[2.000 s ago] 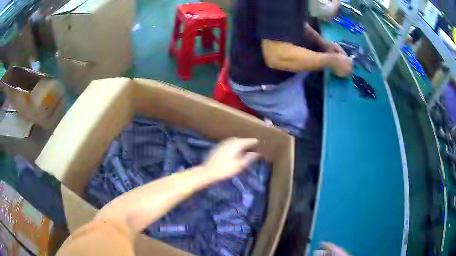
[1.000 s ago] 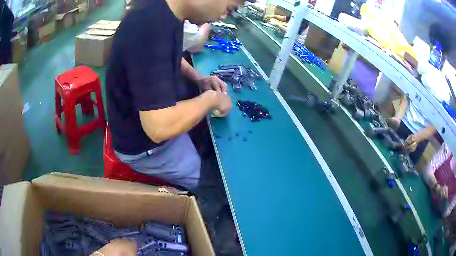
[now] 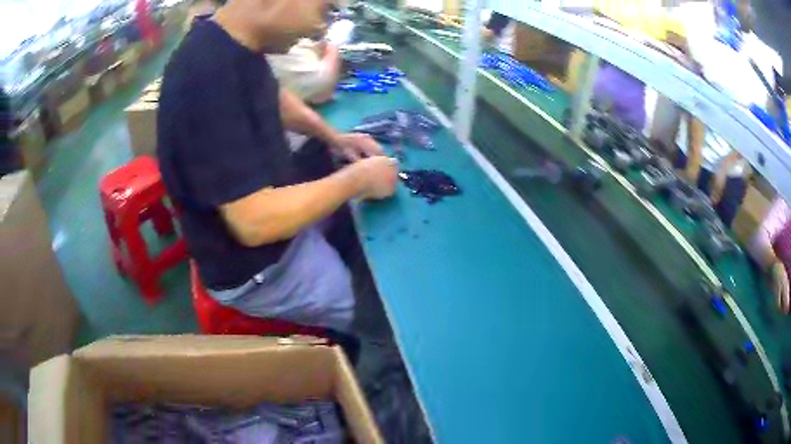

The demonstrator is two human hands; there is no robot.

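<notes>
Neither of my hands shows in the current frame. The large open carton stands at the bottom left, cut off by the lower edge. Grey plastic housings lie heaped inside it, blurred. The blue-green bench runs beside the carton on its right, with a white edge strip along its far side.
A neighbouring person in a dark shirt sits at the bench over small black parts. Grey housings and blue parts lie further up. A red stool stands left. A dark green conveyor runs right.
The view has swung right from the carton to the bench. My hand, seen over the housings before and at the lower edge later, is out of view now.
</notes>
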